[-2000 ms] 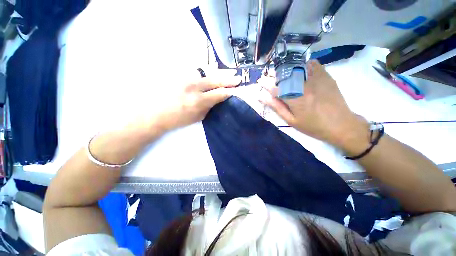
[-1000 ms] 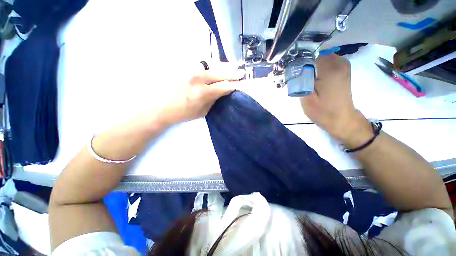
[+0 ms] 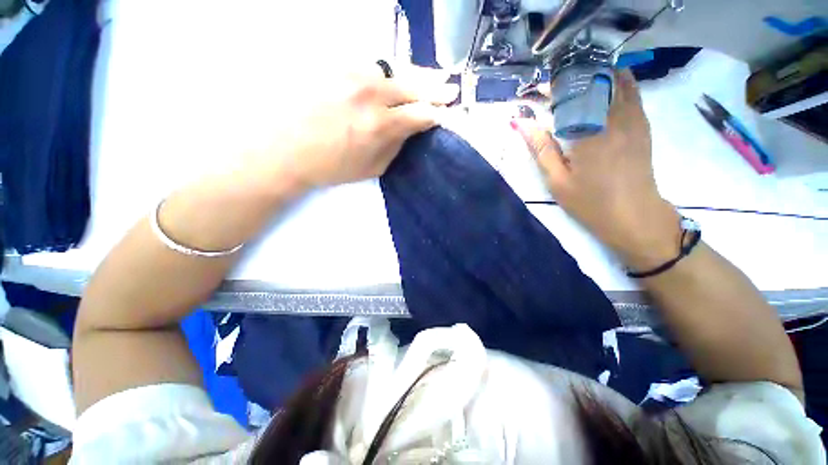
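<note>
A navy fabric panel [image 3: 481, 227] runs from the needle area over the table's front edge into the lap. My left hand [image 3: 372, 123] is on the panel's narrow upper end, fingertips beside the presser foot [image 3: 467, 89]; whether it grips or only presses the cloth is unclear. My right hand [image 3: 599, 168] is right of the foot, thumb and a finger near the needle area, partly hidden behind the grey cylinder attachment [image 3: 581, 102]. What its fingers hold cannot be seen. A narrow navy strip [image 3: 420, 32] shows behind the foot.
The sewing machine head [image 3: 717, 36] spans the top right. Thread snips [image 3: 735, 134] lie at the right. A stack of navy panels [image 3: 45, 136] lies at the far left. A measuring tape [image 3: 313, 302] runs along the front edge. A blue bin [image 3: 204, 363] shows below.
The view has shifted, so table and machine sit higher. My right thumb and finger now show left of the cylinder, nearer the needle. My left hand stays at the panel's upper end.
</note>
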